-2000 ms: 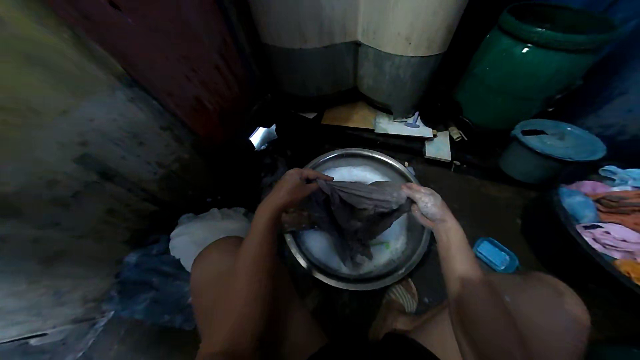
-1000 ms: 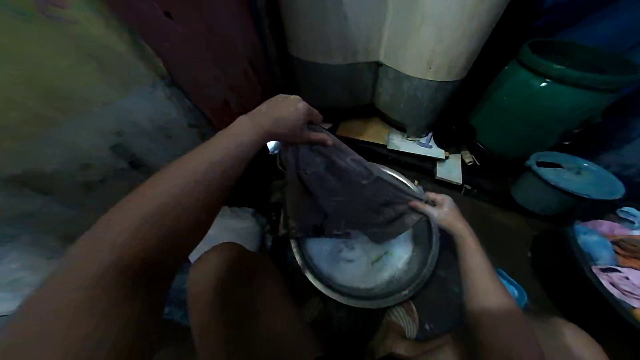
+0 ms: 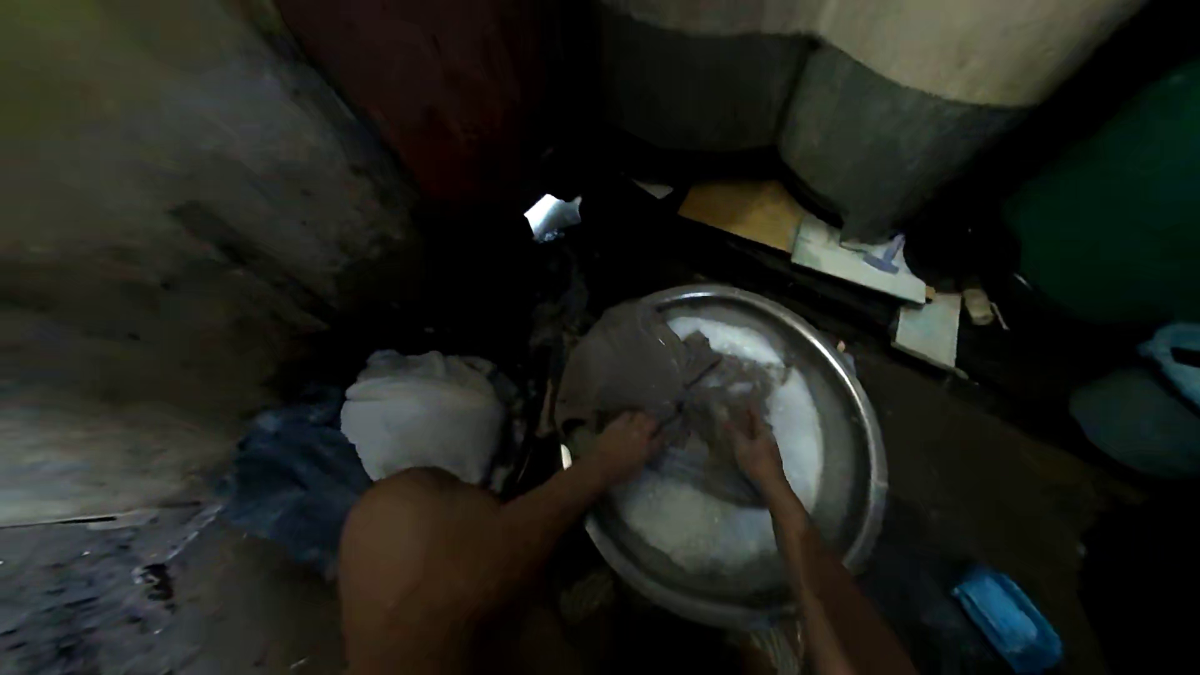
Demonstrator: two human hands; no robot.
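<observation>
A round metal basin (image 3: pixel 867 469) holds sudsy water. A wet grey-brown cloth (image 3: pixel 623 361) drapes over the basin's upper left rim and runs down into the suds. My left hand (image 3: pixel 630 442) is on the cloth near the left side of the basin; its fingers are bent, but blur hides whether they grip. My right hand (image 3: pixel 753 445) reaches into the middle of the basin, its fingers at the wet cloth and partly lost in blur and water.
White cloth (image 3: pixel 422 412) and dark blue cloth (image 3: pixel 295 473) lie left of the basin. A blue plastic dish (image 3: pixel 1008 619) is at the lower right. Boards (image 3: pixel 858 262) lie behind the basin, near a green barrel (image 3: pixel 1111 206). A lidded bucket (image 3: pixel 1139 422) stands at the right edge.
The cloth was held up and spread between both hands above the basin; now both hands are down at the basin and part of the cloth is in the suds. The view has shifted left.
</observation>
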